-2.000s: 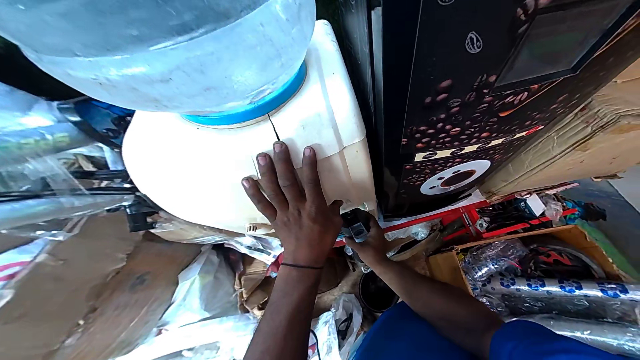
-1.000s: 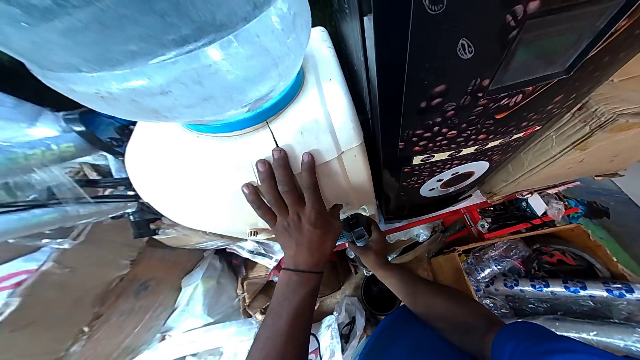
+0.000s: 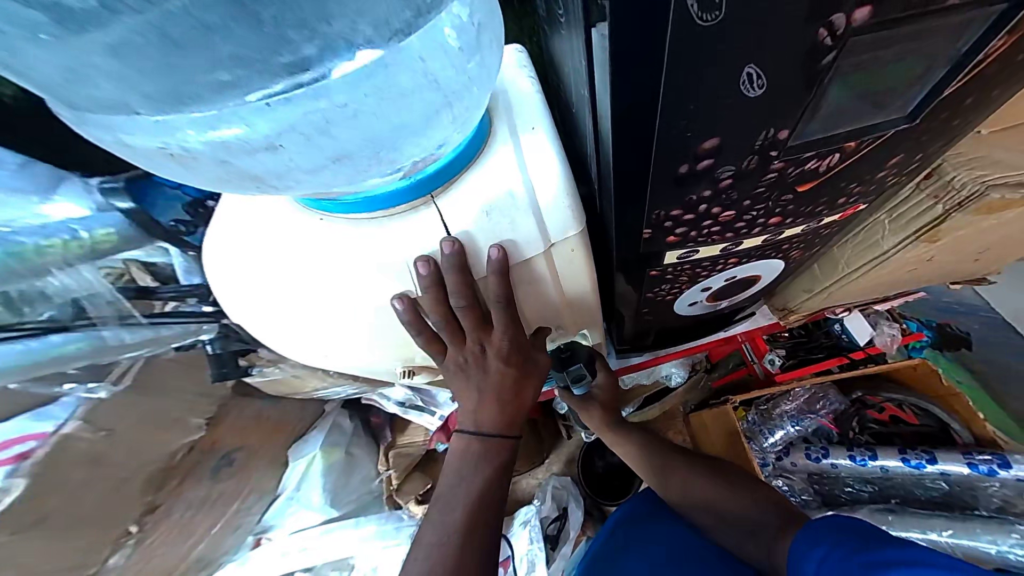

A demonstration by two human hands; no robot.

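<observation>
A white plastic water dispenser (image 3: pixel 320 280) carries a large clear water bottle (image 3: pixel 280 120) seated in a blue ring (image 3: pixel 400 192). A dark crack runs from the ring toward my fingers. My left hand (image 3: pixel 488 344) lies on the dispenser's white cover with fingers spread, holding nothing. Close beside its thumb, low at the dispenser's edge, my right hand (image 3: pixel 596 396) grips a small black and grey part (image 3: pixel 573 366); what it is, and whether it is attached to the dispenser, I cannot tell.
Right of the dispenser stands a black vending machine (image 3: pixel 712 200) with a coffee-bean print. An open cardboard box (image 3: pixel 712 432) of plastic-wrapped items is at lower right. A dark round container (image 3: pixel 608 472) sits below my right hand. Plastic bags (image 3: pixel 328 472) and cardboard (image 3: pixel 104 448) lie at lower left.
The black and grey part by my right hand shows at a different angle than two seconds ago. My left hand stays on the white cover.
</observation>
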